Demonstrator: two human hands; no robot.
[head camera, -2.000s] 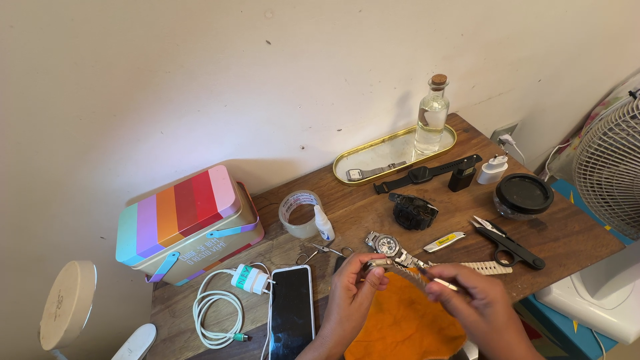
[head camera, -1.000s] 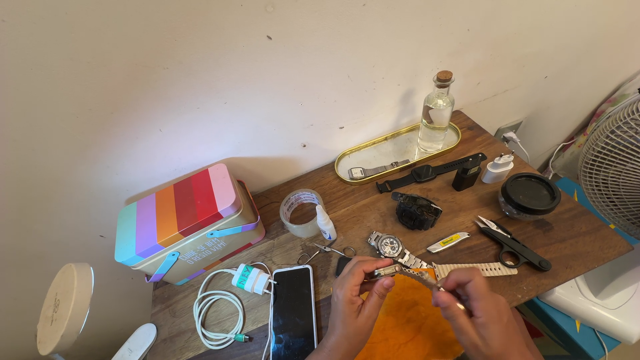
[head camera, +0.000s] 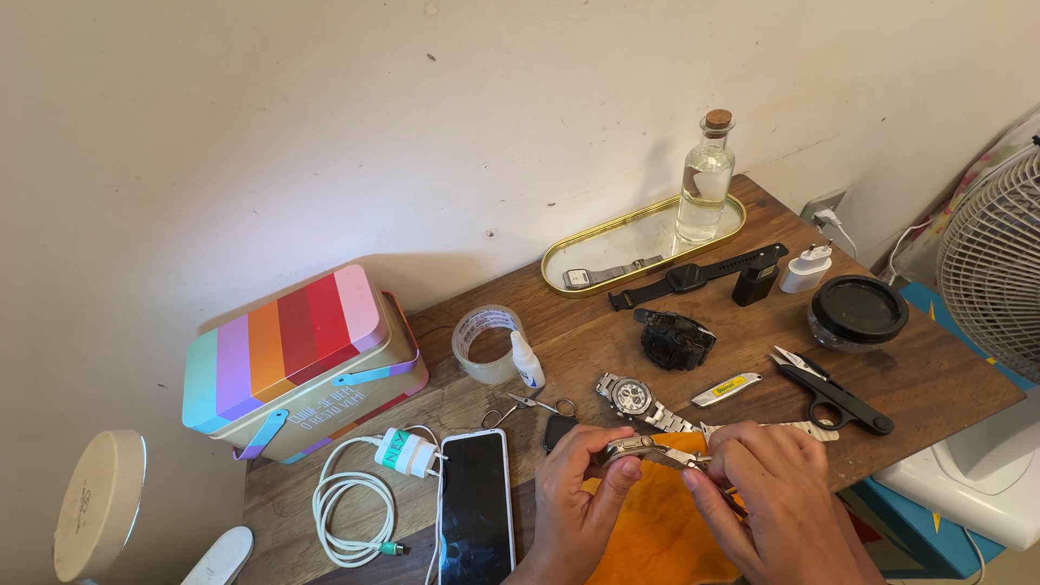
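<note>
My left hand (head camera: 581, 496) grips the case of a metal wristwatch (head camera: 630, 447) between thumb and fingers. At the watch's bracelet, my right hand (head camera: 760, 496) is closed on the metal band and perhaps a slim tool, mostly hidden by the fingers. An orange cloth (head camera: 650, 528) lies beneath both hands. Just beyond them rest a steel chronograph watch (head camera: 632, 396), a pale metal watch band (head camera: 816, 431), a utility knife (head camera: 727, 390) and black-handled snips (head camera: 833, 394). Small scissors (head camera: 528, 402) lie near a white dropper bottle (head camera: 526, 361).
A striped tin box (head camera: 309, 366), coiled white cable (head camera: 321, 504) and phone (head camera: 475, 508) occupy the left side. Behind are a clear tape roll (head camera: 487, 345), a gold-rimmed tray (head camera: 561, 284) bearing a corked bottle (head camera: 705, 191), black watches, chargers and a lidded jar (head camera: 860, 313). A fan (head camera: 995, 260) stands right.
The watch in my hands has turned, so its case now shows side-on at my left fingers. My right hand has shifted along the band. The objects on the table have stayed in place.
</note>
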